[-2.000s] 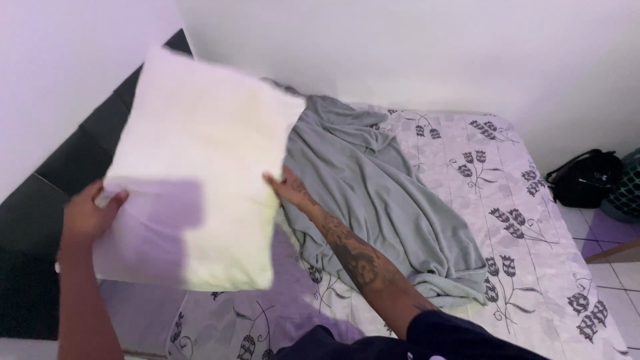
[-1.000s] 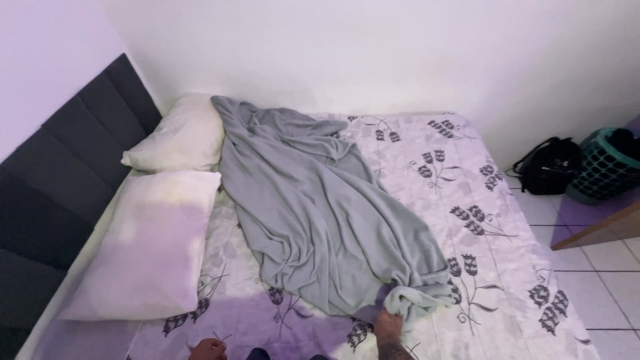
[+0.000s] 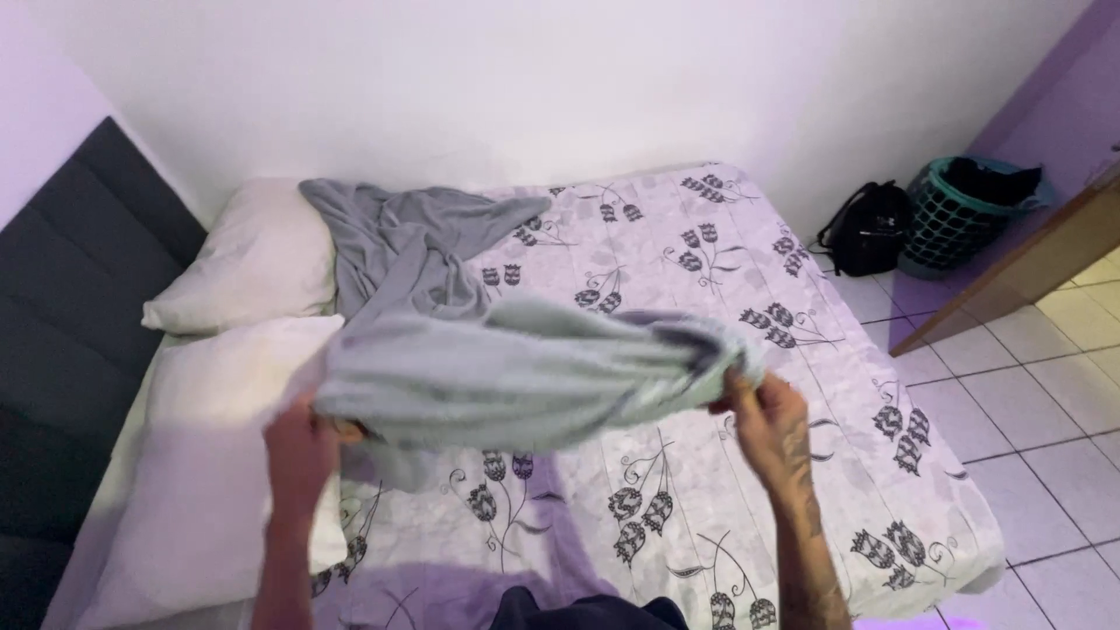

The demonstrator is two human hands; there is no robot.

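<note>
A grey blanket (image 3: 525, 376) is stretched between my two hands above the bed, its near part blurred by motion. My left hand (image 3: 302, 437) grips one edge, over the side of the nearer white pillow (image 3: 210, 437). At the other end my right hand (image 3: 766, 420) pinches a bunched corner. The far part of the blanket lies crumpled on the floral bedsheet (image 3: 700, 297) and touches the farther white pillow (image 3: 262, 254). Both pillows lie near the dark padded headboard (image 3: 70, 262).
A white wall (image 3: 525, 87) runs along the bed's far side. On the tiled floor (image 3: 1032, 455) at the right stand a black backpack (image 3: 869, 229) and a teal laundry basket (image 3: 954, 219) holding dark cloth. A wooden door (image 3: 1015, 262) stands near them.
The pillow held two seconds ago was let go and lies by the headboard. My left hand has since taken hold of the blanket, whose near part is now lifted off the sheet.
</note>
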